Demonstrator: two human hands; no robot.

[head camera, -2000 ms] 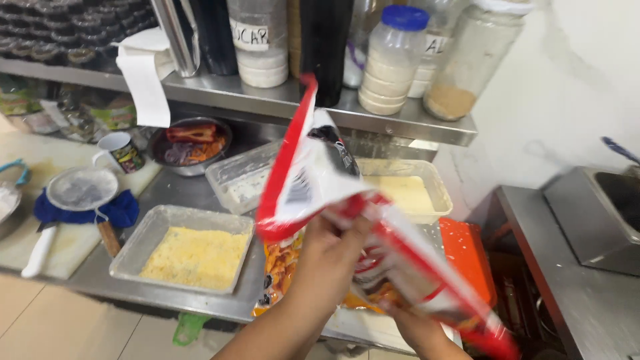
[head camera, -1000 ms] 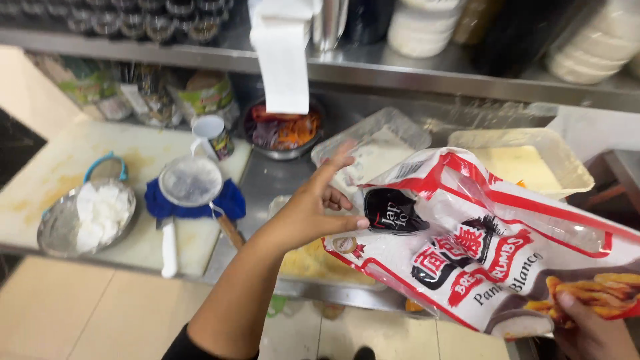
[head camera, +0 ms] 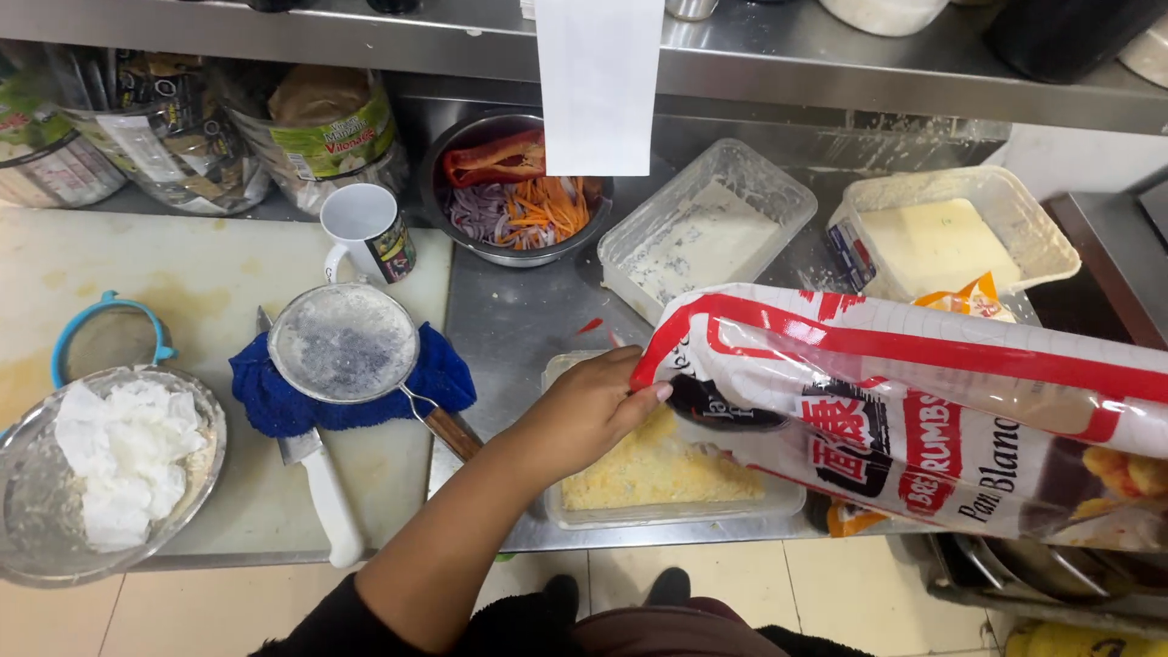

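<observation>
My left hand grips the left end of a large red and white bag of bread crumbs, its fingers closed on the edge. The bag lies sideways in the air across the right half of the view. My right hand is not visible. Partly beneath the bag and my left hand, a clear plastic tray holds yellow crumbs. Behind it, a clear container holds white flour. To the right, another plastic container holds a pale yellow liquid or batter.
On the white cutting board are a mug, a sieve over a blue cloth, a white-handled knife and a bowl of crumpled white paper. A metal bowl holds cut vegetables. A steel shelf crosses above.
My left hand was raised with its fingers spread beside the bag one second ago; now it holds the bag's left end. My right hand, seen on the bag earlier, has left the view.
</observation>
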